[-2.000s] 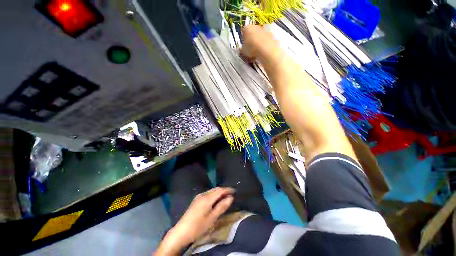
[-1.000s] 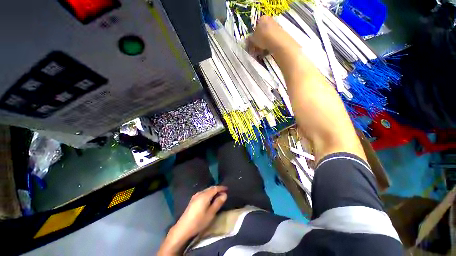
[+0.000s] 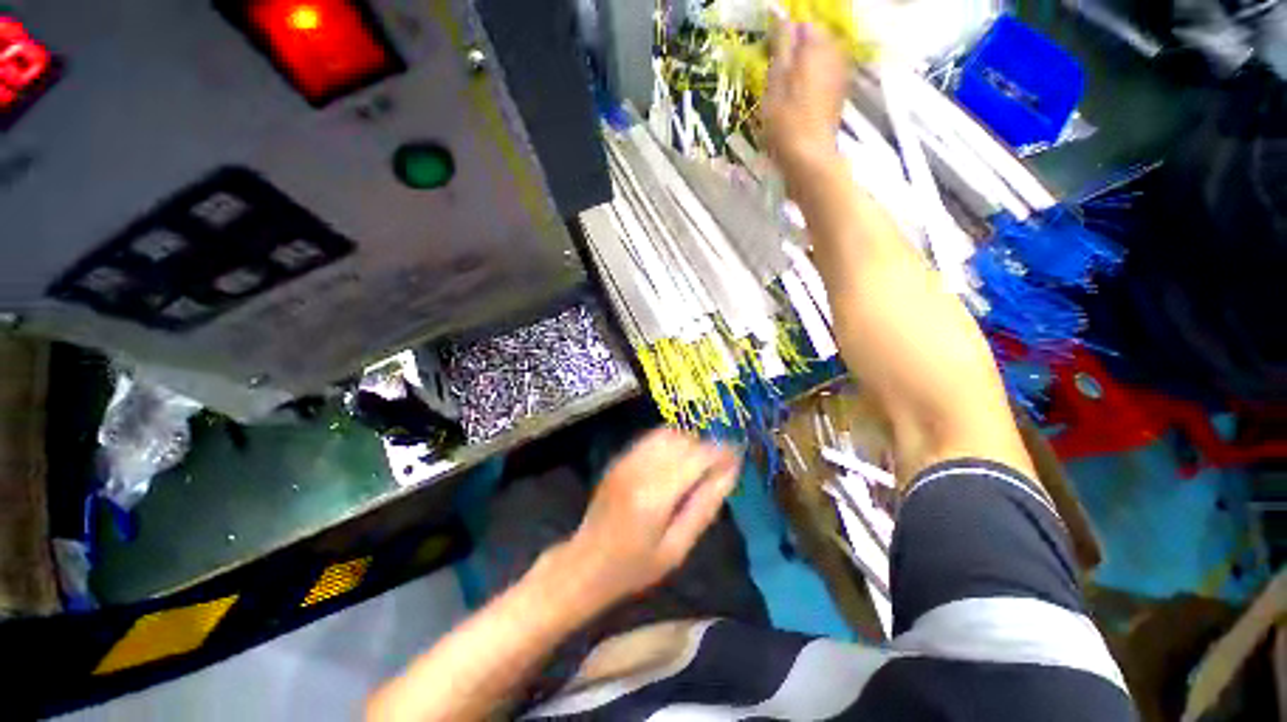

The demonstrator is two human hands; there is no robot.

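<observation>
White strips lie heaped on the bench right of the grey machine, with yellow lead wires at their near ends and more yellow ones at the back. Blue lead wires hang at the heap's right. My right hand is over the back of the heap by the yellow leads; its fingertips are blurred, and I cannot tell if it grips any. My left hand is raised just below the near yellow lead ends, fingers curled, slightly blurred; nothing shows in it.
The grey machine fills the upper left. A tray of small metal parts and a black fixture sit below it. A clear plastic bag is at left. A blue bin stands behind the heap. An open carton is at right.
My right hand has moved back and right, from the middle strips toward the far yellow leads. My left hand has risen from my lap toward the bench edge. The view has shifted slightly.
</observation>
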